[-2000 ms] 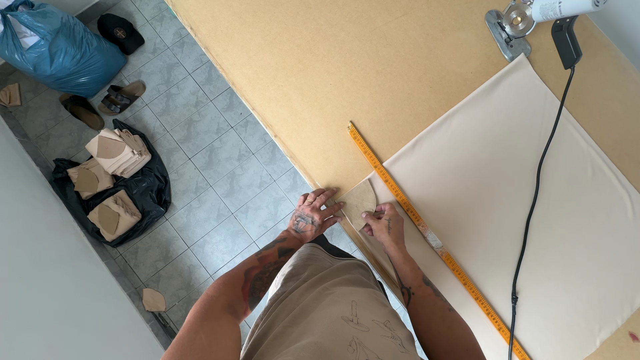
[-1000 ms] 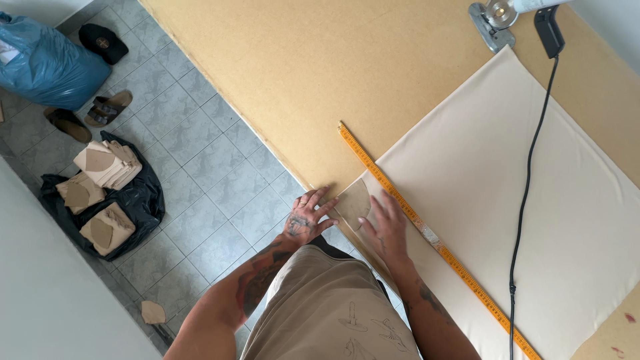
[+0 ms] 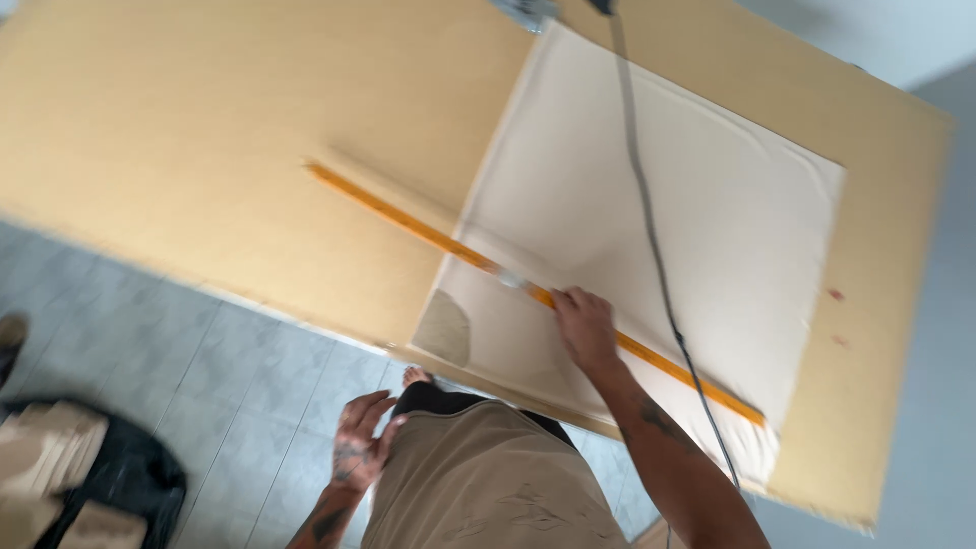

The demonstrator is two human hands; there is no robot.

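A long orange ruler point(image 3: 389, 210) lies slantwise across pale beige fabric point(image 3: 564, 175) and the bare board to its left. My right hand point(image 3: 585, 324) has its fingers closed around the ruler, right of a whitish patch on it. The ruler's shadow suggests it is raised a little. At the fabric's near left corner lies a darker beige flat pattern piece point(image 3: 444, 329) with a curved edge. My left hand point(image 3: 362, 442) hangs beside my body, off the table edge, fingers apart and holding nothing.
A black cable point(image 3: 644, 191) runs over fabric and ruler. The base of a metal cutting machine point(image 3: 526, 11) stands at the fabric's far corner on the tan tabletop point(image 3: 229, 152). Stacked beige pieces point(image 3: 53, 450) sit on a black plastic bag point(image 3: 149, 465) on the tiled floor.
My right hand has moved from the pattern piece to the ruler and taken hold of it. My left hand has left the table edge. The view has turned and shifted right.
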